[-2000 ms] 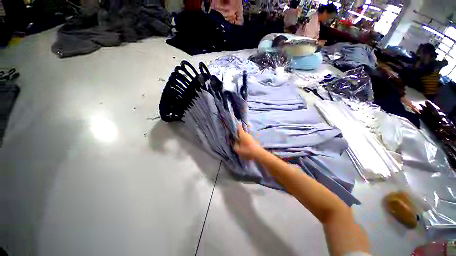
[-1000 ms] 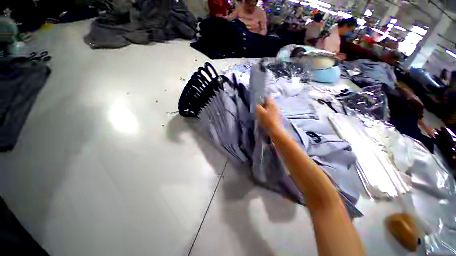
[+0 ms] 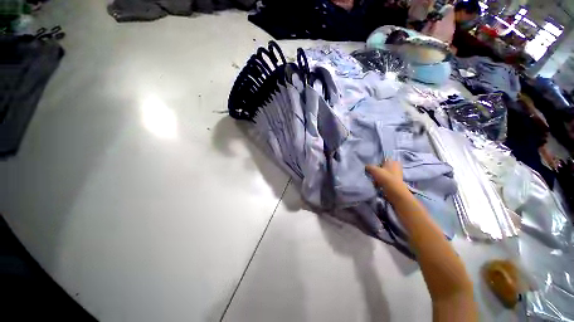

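Note:
A pile of light blue-grey shirts lies on the white table, with black hangers fanned at its left end. My right hand reaches in from the lower right and grips the cloth of the top shirt near its middle. The thumb points left and the other fingertips are partly hidden in the folds. The top shirt lies spread and rumpled over the pile. Whether a slim tool is in the hand cannot be told. My left hand is out of the picture.
Clear poly bags lie right of the pile. A blurred orange-brown lump sits at the lower right. A round pale-blue bundle is behind the pile. Dark garments lie at the far left. A person is at the back.
The shirt that my right hand held raised beside the hangers now lies lower, spread to the right over the pile. My right hand has moved right and down. The view has shifted.

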